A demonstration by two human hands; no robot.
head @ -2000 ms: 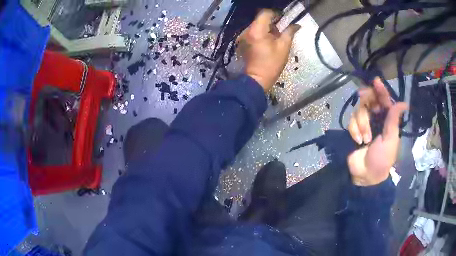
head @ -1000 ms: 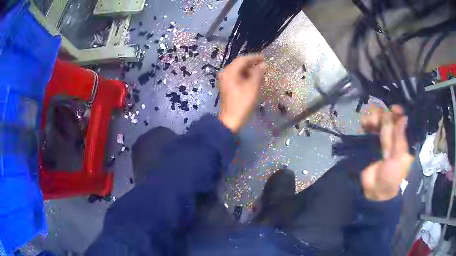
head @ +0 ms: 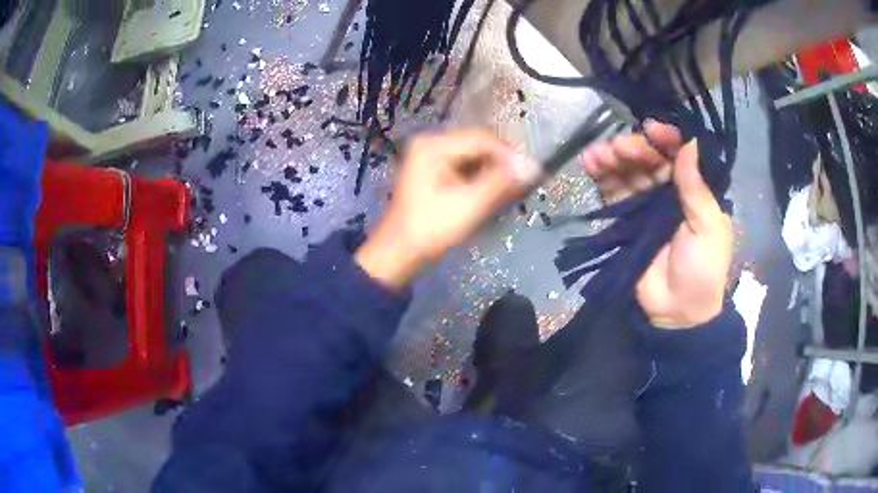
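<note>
A bundle of dark navy cords [head: 616, 236] hangs in loops from the tan bench top [head: 789, 43] at the upper right. My right hand [head: 679, 226] is palm up, with the bundle between its thumb and curled fingers. The cord ends fan out to the left below the fingers. My left hand [head: 452, 197] is left of it, blurred, thumb and fingertips pinched together. Whether it holds a cord cannot be told. More dark cords [head: 409, 48] hang at the top centre, with loose ends.
A red plastic stool [head: 144, 289] and blue plastic [head: 24, 308] are on the left. A pale frame [head: 159, 29] stands at the upper left. Dark scraps [head: 284, 188] litter the floor. A metal rack [head: 847, 173] with cloth is on the right. My shoes show below.
The view has shifted, moving the stool and bench left in the picture. My left hand has come closer to my right hand. The cord bundle now shows more clearly at my right hand.
</note>
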